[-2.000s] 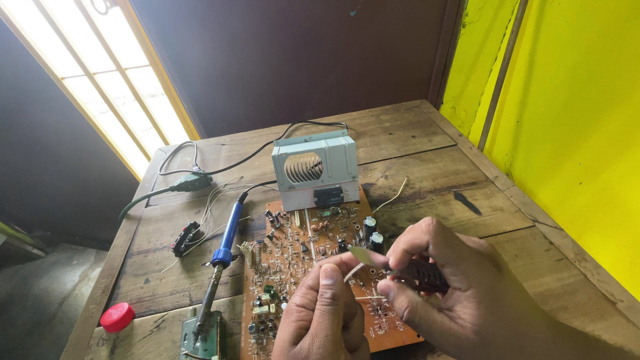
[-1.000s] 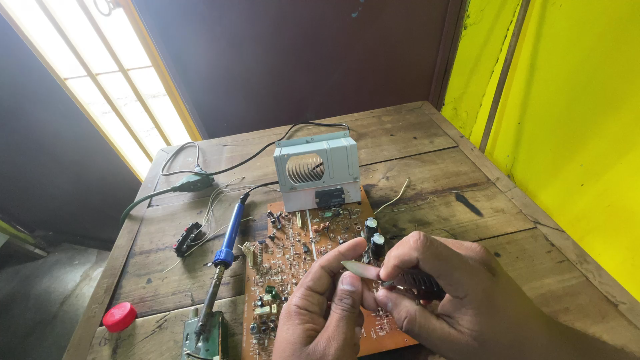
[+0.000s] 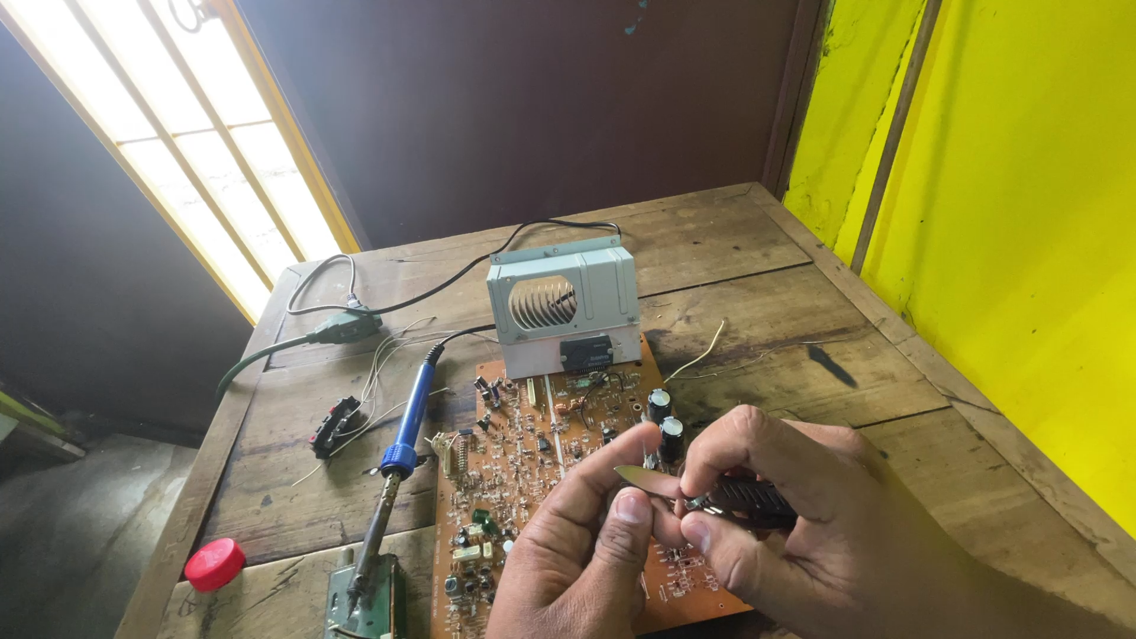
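Observation:
A folding knife (image 3: 750, 499) with a black ribbed handle lies in my right hand (image 3: 799, 506), its short blade (image 3: 648, 481) pointing left. The fingers of my left hand (image 3: 590, 541) are bent close around the blade's tip, thumb just below it; whether they pinch anything is hidden. Both hands are above the lower right part of a brown circuit board (image 3: 524, 444) crowded with components. Two large capacitors (image 3: 671, 433) stand beside the hands. At the board's back edge rises a pale metal heat sink housing (image 3: 568, 297) with an oval opening and a black chip (image 3: 587, 352) on its front.
A blue-handled soldering iron (image 3: 410, 426) leans with its tip on a metal-and-green piece (image 3: 366, 595). A red cap (image 3: 215, 564), a small black part with wires (image 3: 335, 428), and a green plug connector (image 3: 348, 327) lie on the wooden table (image 3: 763, 319). Loose wire (image 3: 701, 355) lies right of the housing.
The pale wire seen at my left fingertips two seconds ago no longer shows there. My left fingers have opened somewhat, and the knife blade now lies more level between my hands.

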